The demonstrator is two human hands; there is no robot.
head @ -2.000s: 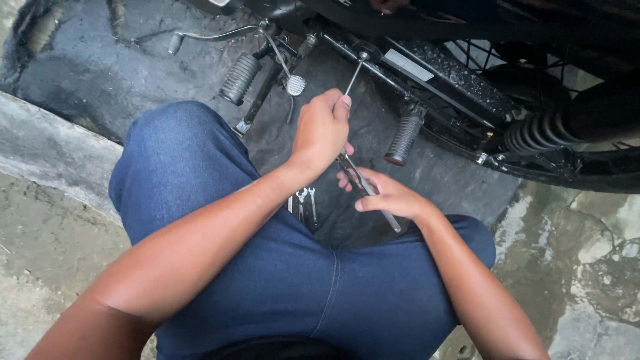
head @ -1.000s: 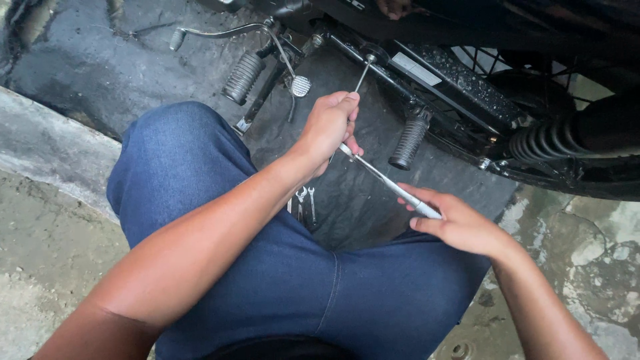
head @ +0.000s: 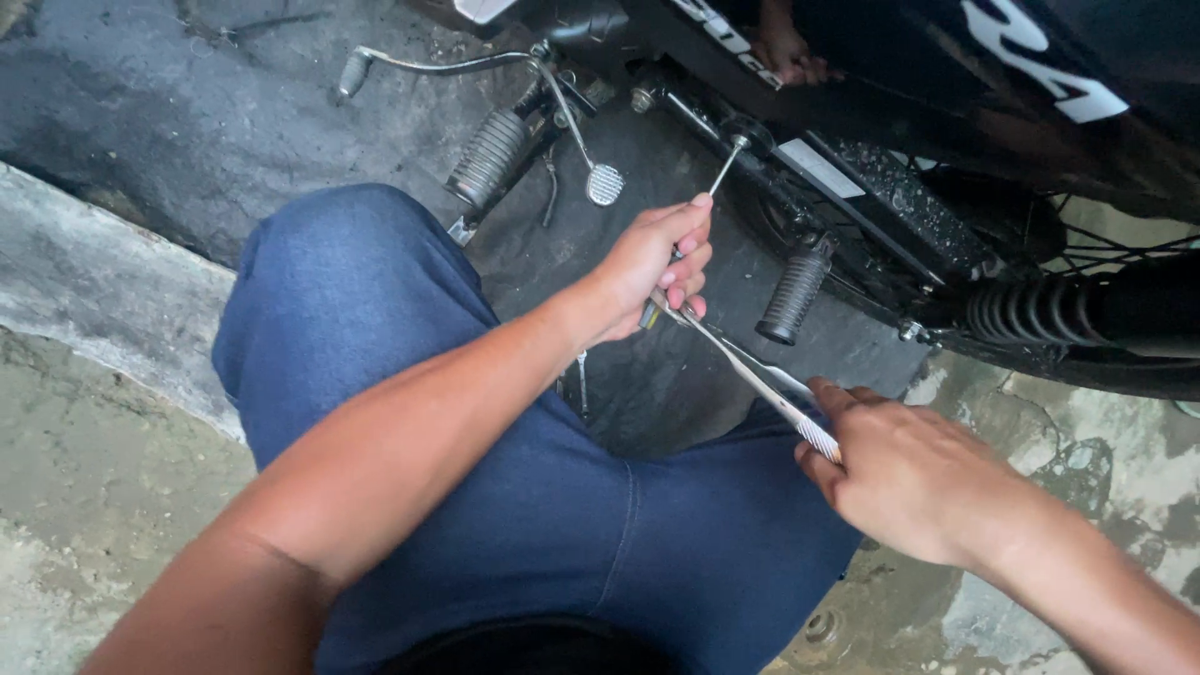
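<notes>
My left hand [head: 661,267] is closed around the handle of a screwdriver, which is mostly hidden by the fingers. The thin metal shaft [head: 724,171] reaches up to a fastener [head: 741,142] on the motorcycle's black frame. Long-handled metal pliers [head: 755,377] slant down to the right from just below that hand. Their jaw end is at the tool's handle, partly behind my left fingers. My right hand [head: 891,464] grips the far ends of the pliers' handles, over my right thigh.
A ribbed rubber footpeg [head: 795,292] juts out right of my left hand. Further left are another footpeg [head: 489,157], a brake pedal pad [head: 605,185] and a bent lever [head: 441,67]. A shock absorber spring [head: 1031,302] and wheel are at right. Small wrenches [head: 583,384] lie between my legs.
My right hand has moved away from my left hand, down and to the right, to the ends of the pliers' handles. My left hand has stayed near the same frame fastener.
</notes>
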